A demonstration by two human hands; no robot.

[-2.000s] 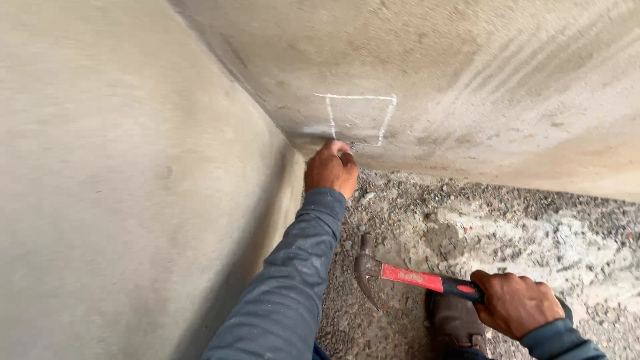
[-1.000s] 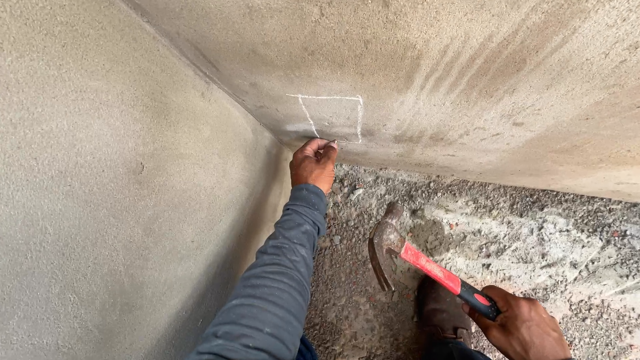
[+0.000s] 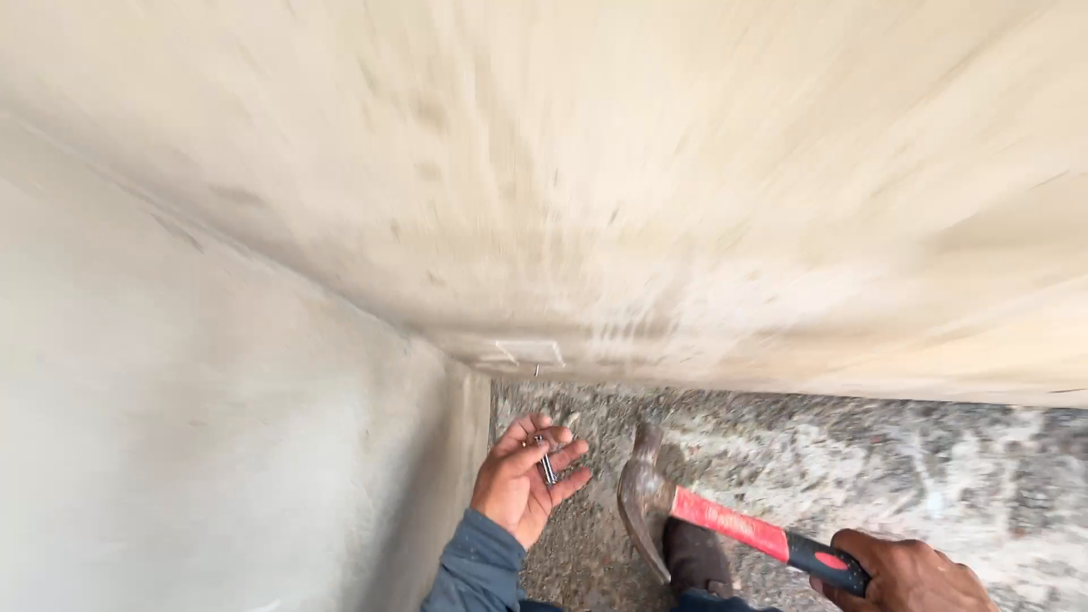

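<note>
My left hand [image 3: 531, 476] is turned palm up over the ground near the wall's foot, its thumb and fingers holding several shiny metal nails [image 3: 546, 463]. My right hand [image 3: 914, 574] grips the black end of a claw hammer [image 3: 731, 523] with a red and black handle, its head pointing left. On the plastered wall [image 3: 680, 255], low down by the corner, is a chalked white rectangle [image 3: 531, 350]. A small nail [image 3: 536, 370] stands out from the wall at the rectangle's lower edge, with no hand on it.
A second plastered wall [image 3: 212, 408] meets the first at a corner on the left. Below lies rough gravelly ground [image 3: 790, 450] with pale patches. A brown boot [image 3: 697, 552] stands on it beneath the hammer.
My left hand has drawn back from the chalk marks and turned palm up, with metal nails showing in it. The view has shifted so the rectangle appears lower and farther off.
</note>
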